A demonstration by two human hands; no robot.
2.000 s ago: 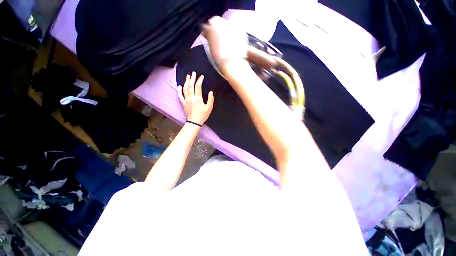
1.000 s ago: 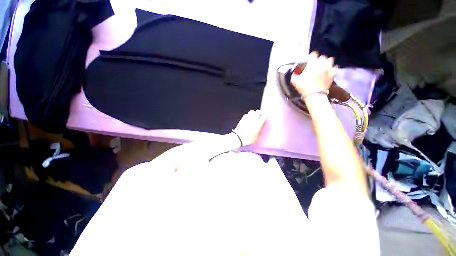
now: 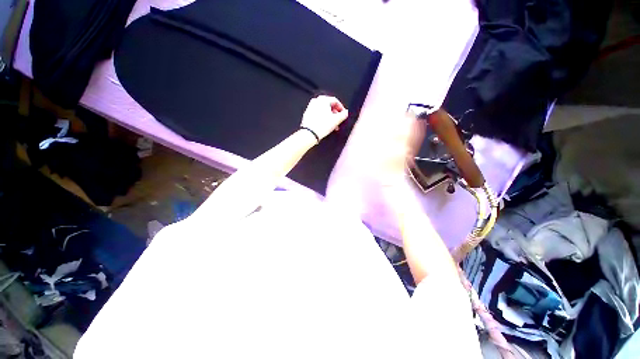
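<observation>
A black cloth piece (image 3: 231, 84), rounded at its left end, lies flat on the lilac table cover with a raised seam line along it. My left hand (image 3: 324, 117) is at the right end of the seam, fingers curled; whether it pinches the cloth cannot be told. My right hand (image 3: 403, 144) is blurred and washed out by glare, left of the iron; its fingers cannot be made out. The steam iron (image 3: 455, 148) sits at the right of the table, its brown handle free of my hand. Its yellow-ended hose (image 3: 485, 214) runs down off the table.
A black cloth heap (image 3: 70, 49) lies at the table's far left. Dark cloth (image 3: 516, 70) lies and hangs at the far right. Grey and blue cloth (image 3: 561, 231) is heaped below right. Black pieces (image 3: 98, 161) and scraps lie below left, beyond the table edge (image 3: 161, 137).
My right hand has let go of the iron and moved left of it. My left hand has moved from the cloth's near right corner up to the seam's end. The view has shifted and turned.
</observation>
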